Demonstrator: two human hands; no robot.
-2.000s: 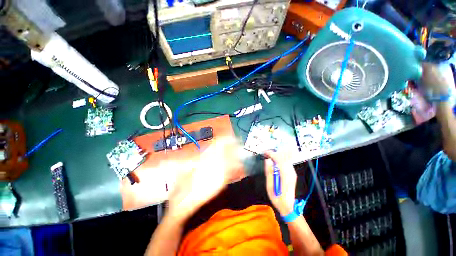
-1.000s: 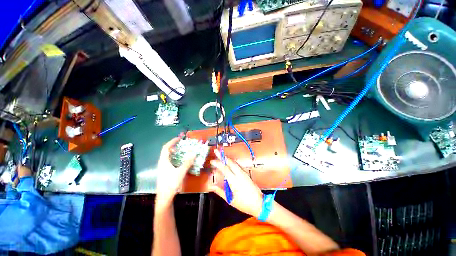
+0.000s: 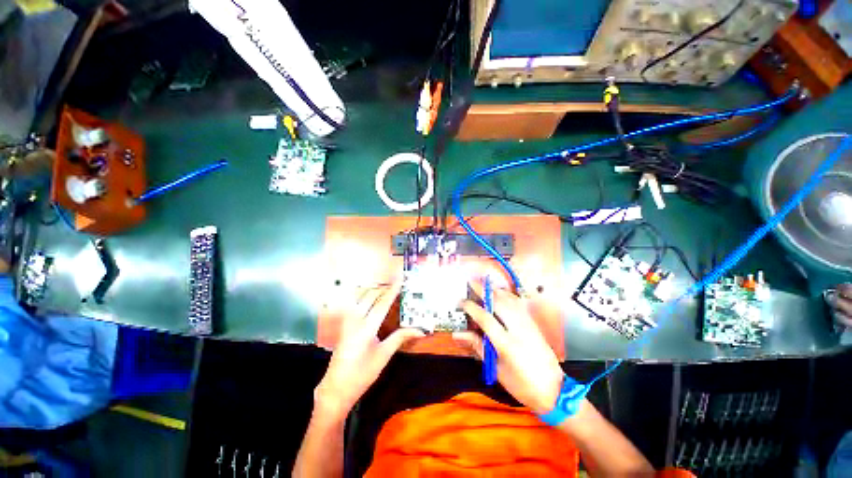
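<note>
A green circuit board lies on the orange-brown mat, its upper edge against the dark connector block. My left hand grips the board's left and lower left edge. My right hand touches its right edge and holds a slim blue pen-like tool between the fingers. A light blue wrist strap is on my right wrist. Glare whitens the upper part of the board.
A remote control lies left of the mat. Wired boards lie to the right, near a teal fan. A blue cable crosses the bench. A tape ring and oscilloscope are behind. A blue sleeve shows at left.
The board has moved from my raised left hand at the mat's left side down to the connector block. My right hand has moved to its right edge. The view has shifted.
</note>
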